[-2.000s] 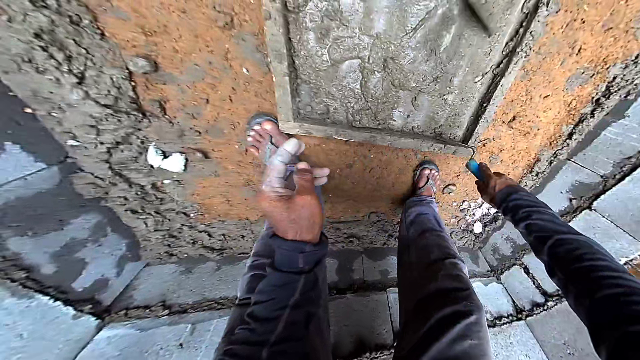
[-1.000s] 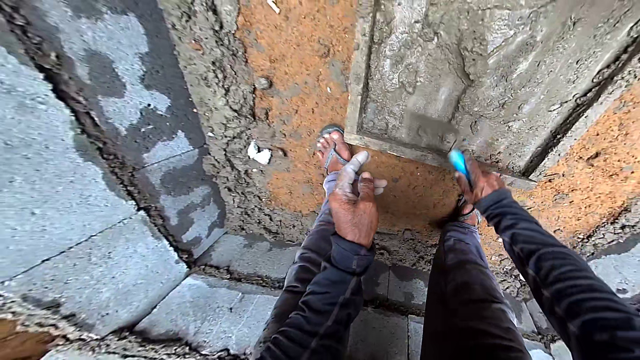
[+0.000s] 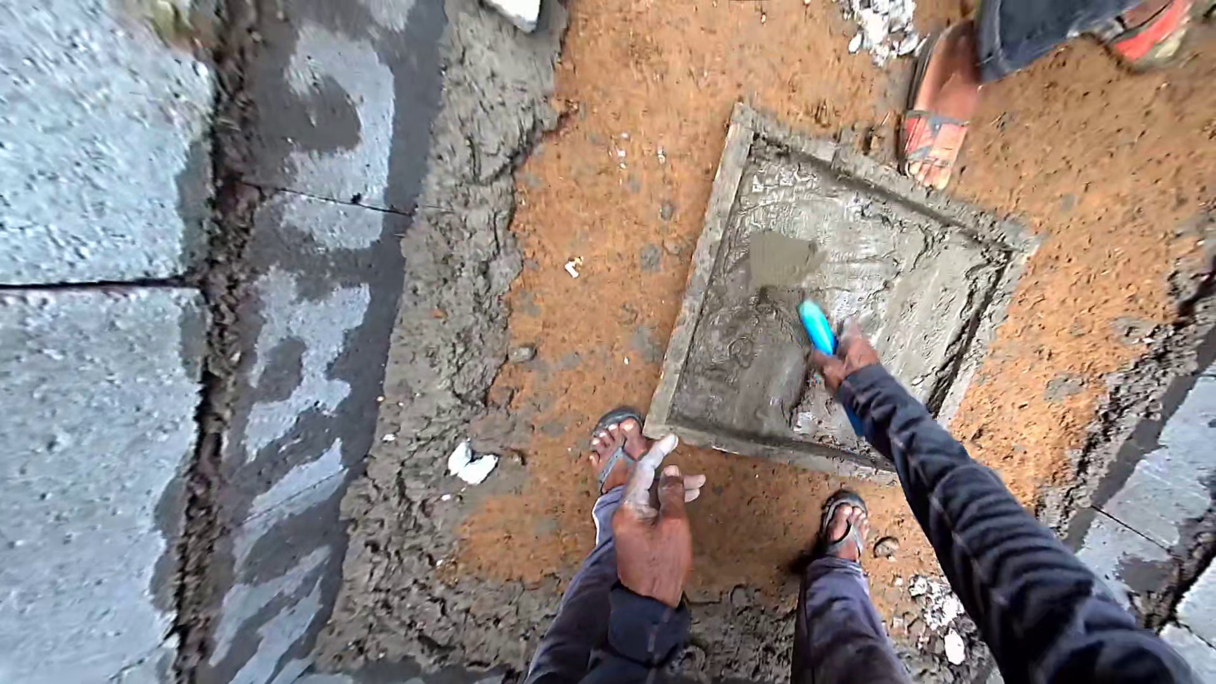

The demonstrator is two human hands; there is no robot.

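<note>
My right hand (image 3: 845,356) grips the blue handle of a trowel (image 3: 819,328), over the wet mortar (image 3: 855,275) that fills a square frame (image 3: 698,285) on the ground. The trowel's blade looks coated in mortar and lies on the surface near the middle of the frame. My left hand (image 3: 654,532) is above my left foot, just outside the frame's near left corner. Its fingers are partly spread and smeared with pale mortar, and nothing is in it.
Another person's sandalled foot (image 3: 936,133) stands at the frame's far edge. Grey stone blocks (image 3: 95,399) with a mortar strip (image 3: 446,285) run along the left. White fragments (image 3: 470,464) lie on that strip. More blocks (image 3: 1154,475) are at the right. My feet stand in sandals on reddish soil.
My right hand, with the trowel, has moved from beside my right foot to over the mortar in the frame. The view has shifted, and another person's feet now show.
</note>
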